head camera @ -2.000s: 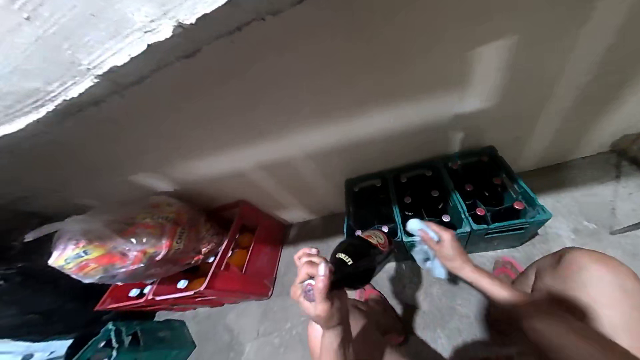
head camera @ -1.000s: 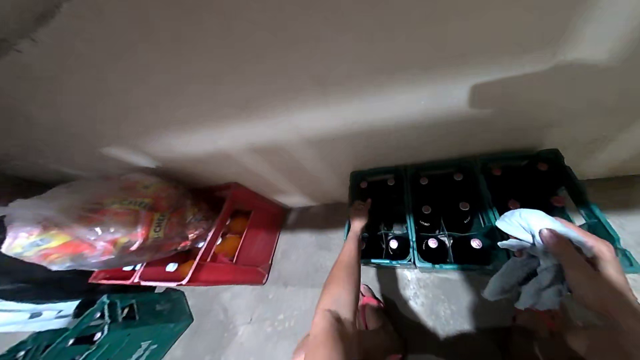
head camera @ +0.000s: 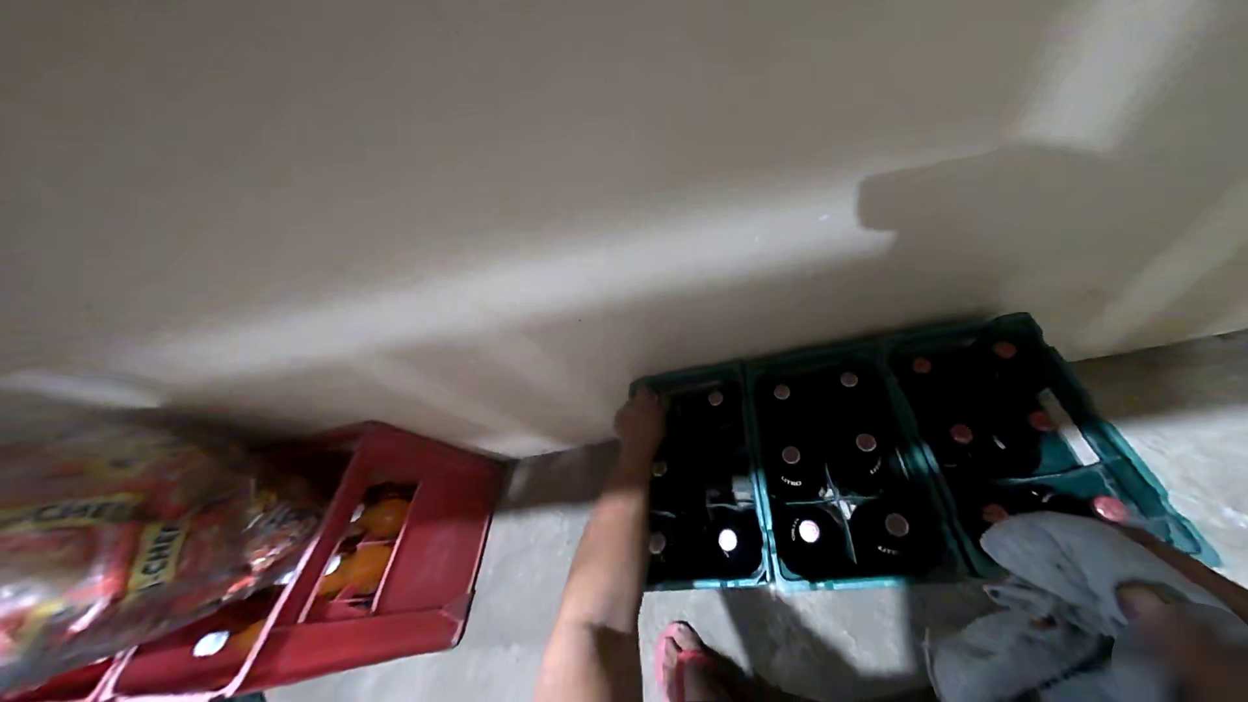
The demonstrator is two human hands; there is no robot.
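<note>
A green plastic bottle crate (head camera: pixel 770 575) stands on the floor against the wall, its sections holding dark capped bottles (head camera: pixel 896 526). My left hand (head camera: pixel 640 421) is at the crate's back left corner, among the bottles' left edge; its fingers are dark and partly hidden, so its grip cannot be told. At the lower right, my right hand (head camera: pixel 1170 624), blurred, holds a grey-white cloth (head camera: pixel 1043 585) in front of the crate's right section. One bottle cap (head camera: pixel 1110 508) shows just behind the cloth.
At the left stands a red plastic crate (head camera: pixel 419 624) with orange-filled bottles (head camera: pixel 369 568). A clear plastic bag of printed packets (head camera: pixel 97 546) lies over its left part. The wall (head camera: pixel 585 195) rises behind both crates. A foot in a pink sandal (head camera: pixel 673 648) is before the green crate.
My left hand held a dark bottle two seconds ago; one second ago it was at the green crate without that bottle in view. The cloth has stayed in my right hand.
</note>
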